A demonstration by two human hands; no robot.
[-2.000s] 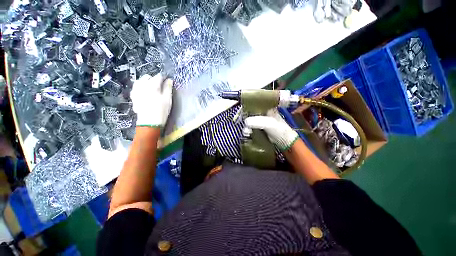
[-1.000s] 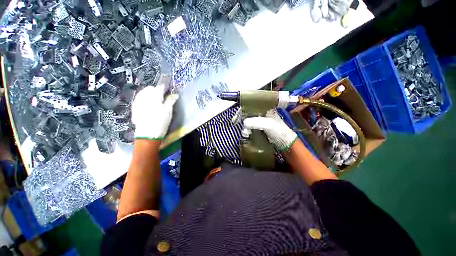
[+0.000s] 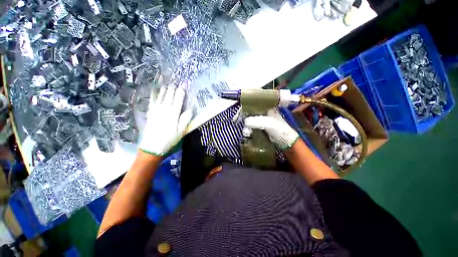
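Observation:
My right hand, in a white knit glove, grips the handle of the olive-green rivet gun. The gun's dark nose points left, over the bench edge. My left hand, gloved too, lies palm down at the bench edge with its fingers extended toward the rivet heap; whether anything is under it is hidden. A small group of rivets lies between my left hand and the gun nose. A large pile of grey metal brackets covers the bench on the left.
A clear bag of rivets lies at the bench's lower left corner. A yellowish air hose curves over an open carton. A blue bin of grey parts stands at the right. Pale gloves lie at the far bench end.
My left hand has moved right and toward the bench edge, away from the bracket pile, and its fingers have straightened. My right hand and the rivet gun have stayed in place.

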